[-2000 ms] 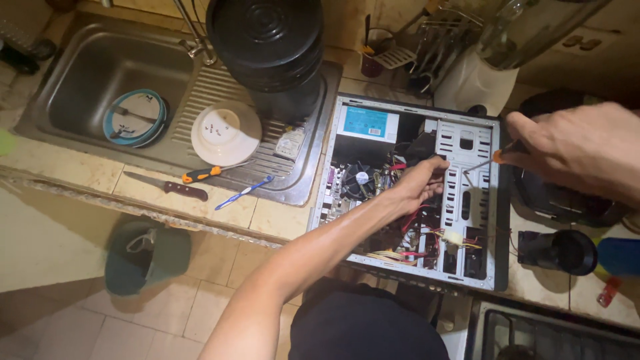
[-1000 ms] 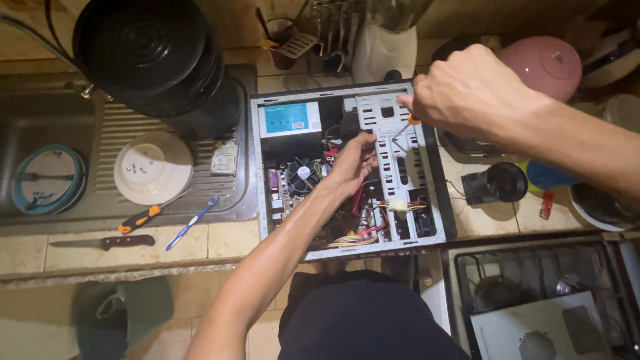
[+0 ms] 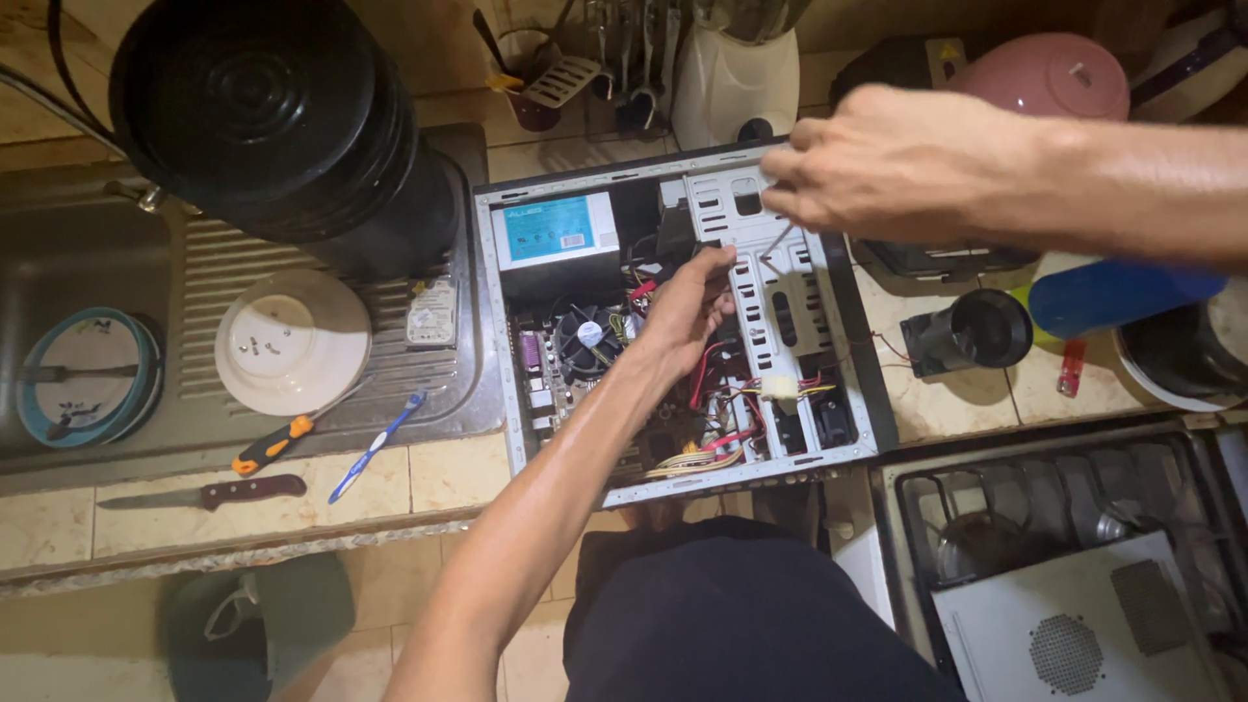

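An opened desktop computer case (image 3: 858, 390) lies on the tiled counter, its insides facing up. My left hand (image 3: 687, 302) reaches into it, fingertips at the inner edge of the metal drive cage (image 3: 780, 322); whether they hold something is hidden. Over the cage's upper right, my right hand (image 3: 829, 175) is closed around a screwdriver (image 3: 777, 243), whose thin shaft slants down to the cage; the handle is mostly hidden. A power supply (image 3: 556, 229) with a blue label fills the case's upper left. Below it are the CPU fan (image 3: 588, 336) and bundled cables (image 3: 697, 458).
Left of the case are a hard drive (image 3: 431, 312), an upturned plate (image 3: 292, 341), an orange-black screwdriver (image 3: 273, 446), a toothbrush (image 3: 377, 447), a knife (image 3: 205, 493) and a large black bucket (image 3: 253, 107). A black fan (image 3: 965, 331) and a stove (image 3: 907, 526) are at right.
The view has shifted, mostly between the two earlier frames. My left hand stays at the drive cage, and my right hand stays above it with the screwdriver.
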